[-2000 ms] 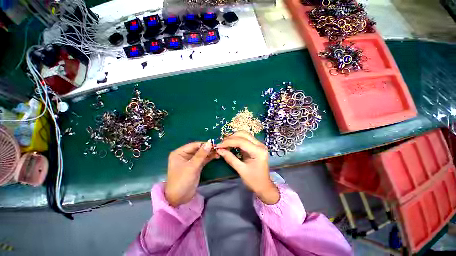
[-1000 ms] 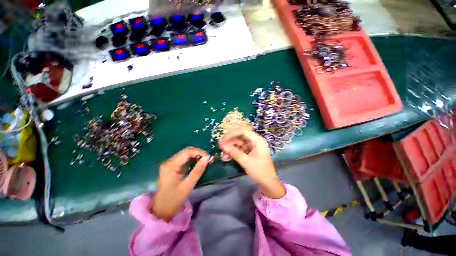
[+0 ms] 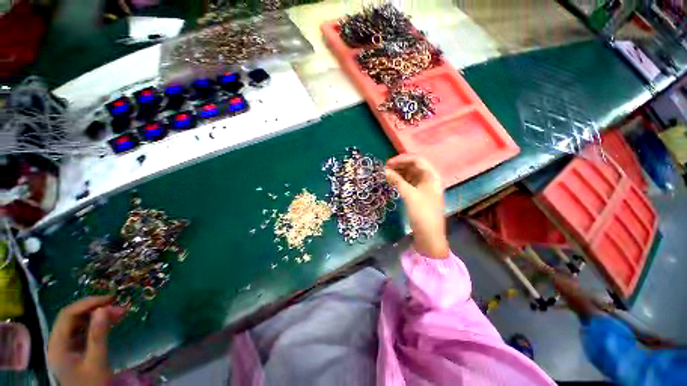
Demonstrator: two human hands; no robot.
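Note:
My left hand (image 3: 84,339) is at the lower left, at the near edge of the left ring pile (image 3: 139,252), thumb and fingers apart; whether it holds a ring cannot be told. My right hand (image 3: 419,197) is at the right edge of the denser right ring pile (image 3: 357,194), fingertips close together; anything between them is too small to tell. The pale pile of tiny cream pieces (image 3: 302,220) lies on the green bench top between the ring piles.
A red compartment tray (image 3: 459,139) with heaped rings stands behind my right hand. Black display units (image 3: 182,121) stand on a white board at back left. Stacked red trays (image 3: 595,219) are below the bench edge at right. A person's blue sleeve (image 3: 629,350) shows lower right.
My hands were together in front of the pale pile and have moved apart, left hand to the left ring pile, right hand to the right one. The view has shifted; a blue sleeve now shows.

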